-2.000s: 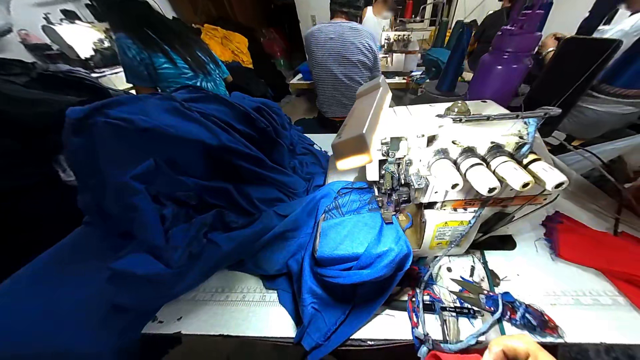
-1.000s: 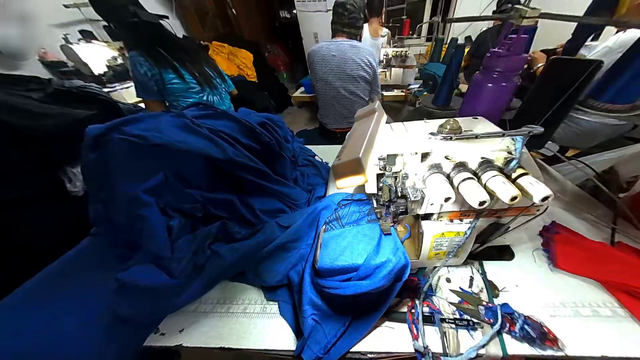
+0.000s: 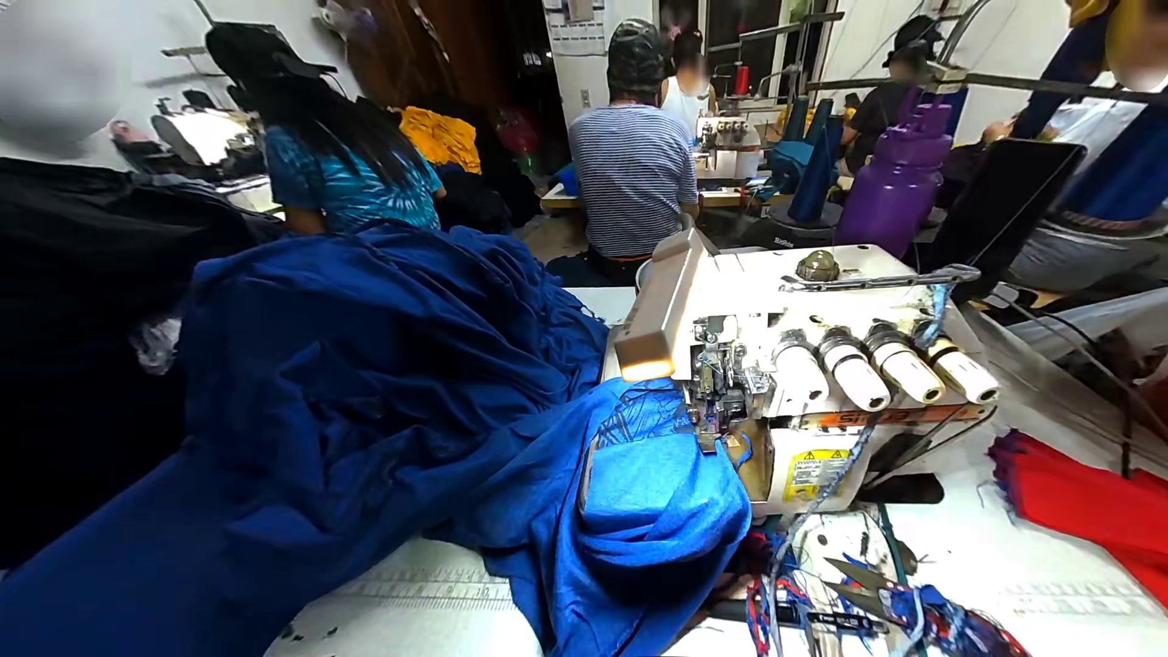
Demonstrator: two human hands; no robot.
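Neither of my hands shows in the head view at this moment. A large heap of blue fabric (image 3: pixel 365 338) covers the left half of the table. Its brightly lit end (image 3: pixel 666 493) drapes over the front of a white overlock sewing machine (image 3: pixel 821 301), beside the needle area. A lit lamp (image 3: pixel 646 356) hangs above that spot. Thread snips (image 3: pixel 858 589) with cloth-wrapped handles lie right of the fabric, among loose threads and a black pen (image 3: pixel 844 620). Red fabric (image 3: pixel 1086 502) rests at the right edge.
A purple bottle (image 3: pixel 899 182) and a dark upright screen or panel (image 3: pixel 1013 210) stand behind the machine. Blue thread cones (image 3: pixel 817 173) are near them. Dark cloth (image 3: pixel 82 365) is piled at the left. Several people sit farther back, one in a striped shirt (image 3: pixel 630 173).
Part of a hand, seen at the bottom edge near the snips in the oldest frame, has gone out of view. The blue fabric stays at the machine.
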